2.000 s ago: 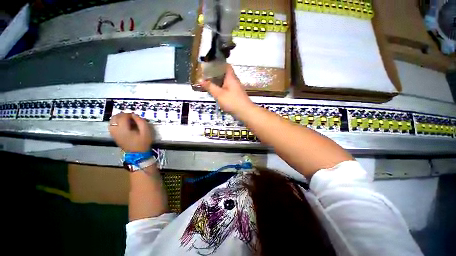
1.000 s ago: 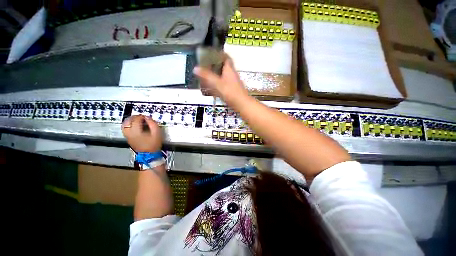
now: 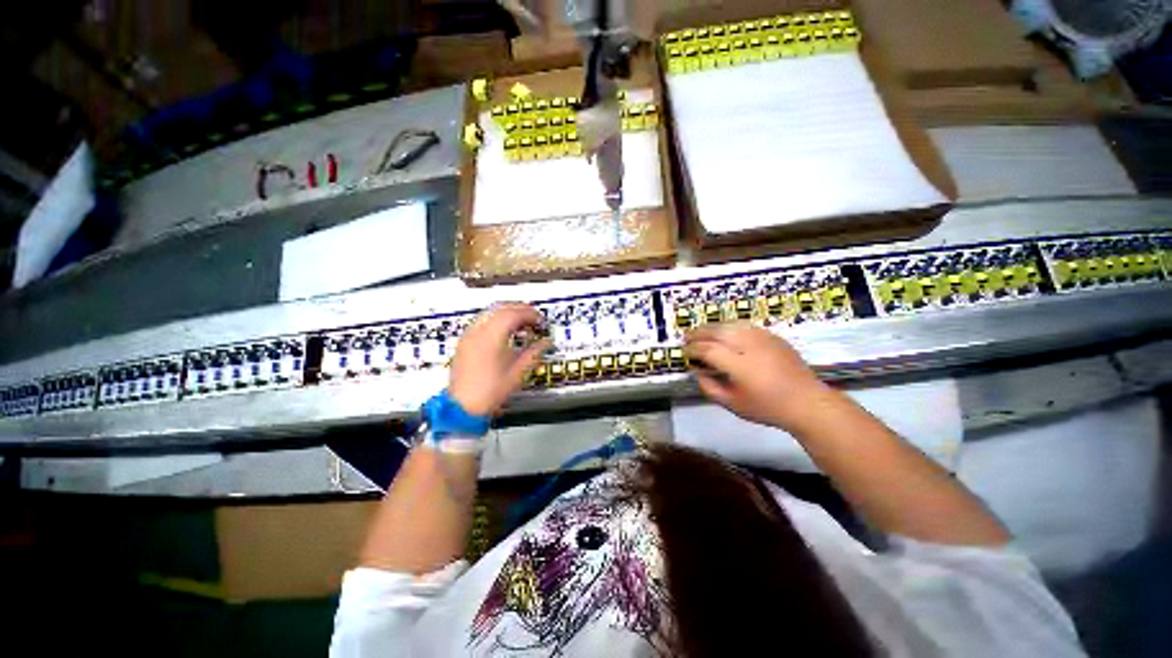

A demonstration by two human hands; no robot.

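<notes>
A row of yellow-and-black transformers (image 3: 611,365) stands on the near rail edge. My left hand (image 3: 499,359) is at its left end, fingers curled over the panel's near side. My right hand (image 3: 752,373) is at its right end, fingertips bent down. Whether either hand grips a transformer is hidden by the fingers. The PCB panel (image 3: 598,321) behind the row shows white and black parts. The panel (image 3: 761,298) to its right carries some yellow transformers. The dispensing gun (image 3: 604,142) hangs nozzle down over the left parts box, held by no hand.
Beyond the rail (image 3: 437,393) stand the left parts box (image 3: 566,266) and the fuller right parts box (image 3: 823,229). A loose white sheet (image 3: 355,251) lies left of them. Red-handled cutters (image 3: 321,171) and a dark tool (image 3: 409,151) lie farther left.
My right hand has let go of the dispensing gun and come down to the right end of the transformer row. My left hand has moved right to its left end. The view has shifted and tilted.
</notes>
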